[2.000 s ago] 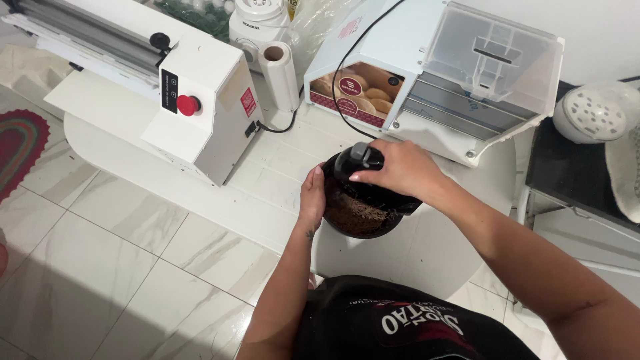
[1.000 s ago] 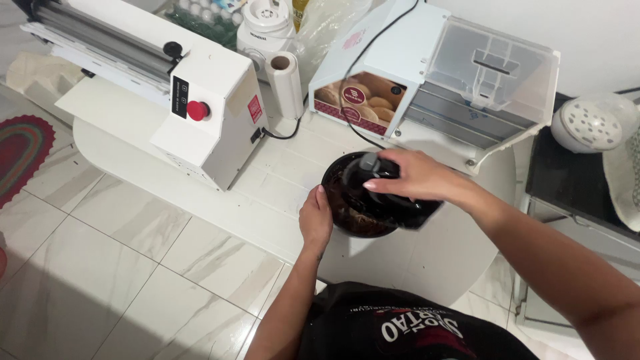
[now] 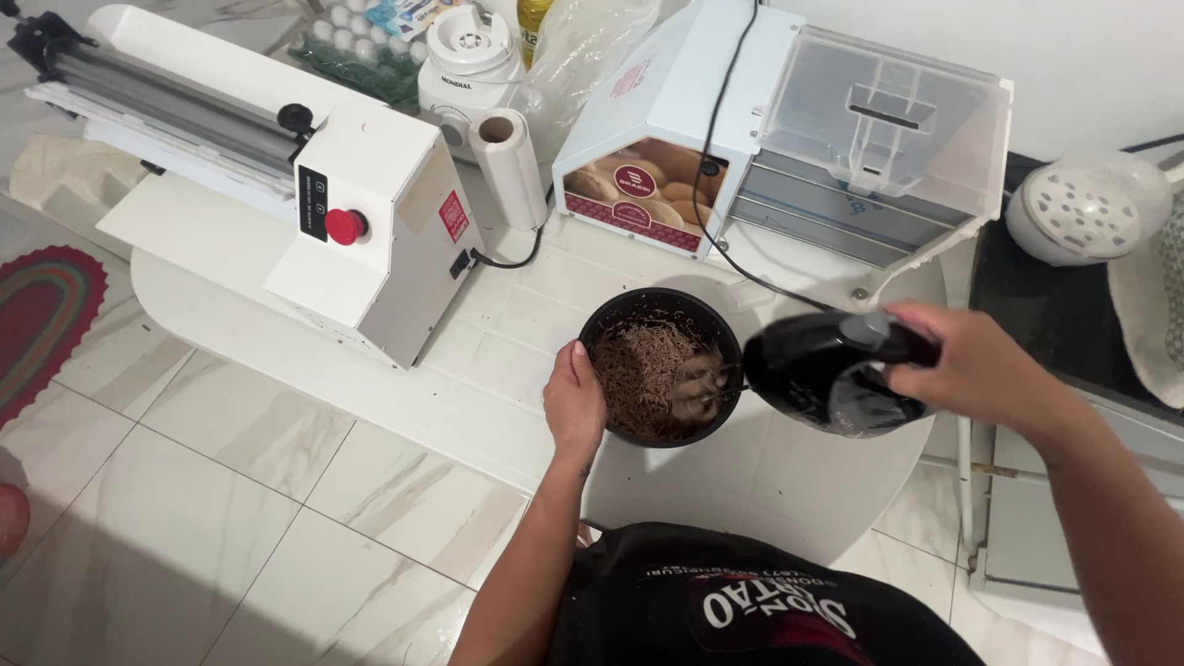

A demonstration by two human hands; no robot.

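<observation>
My right hand (image 3: 962, 370) grips the handle of a black electric hand mixer (image 3: 805, 370). The mixer is tilted to the right of a round black bowl (image 3: 731, 324), with its beaters (image 3: 698, 381) inside the bowl at the right side; they look blurred and coated. Brown shredded or crumbly stuff (image 3: 643, 361) fills the bottom of the bowl and clings to its wall. My left hand (image 3: 573, 398) holds the bowl by its left rim. The mixer's black cord (image 3: 717, 157) runs up over the light blue machine behind.
The bowl stands on a white table (image 3: 462, 379). At the left is a white roller machine (image 3: 370, 231) with a red button. A paper roll (image 3: 509, 171), a white appliance base (image 3: 470, 60), eggs (image 3: 347, 28) and a light blue machine (image 3: 657, 102) stand behind. A dark side table (image 3: 1008, 296) is at the right.
My right hand and the mixer have moved right and tilted, from over the bowl to beside it, so more of the brown contents shows. My left hand still holds the bowl's left side.
</observation>
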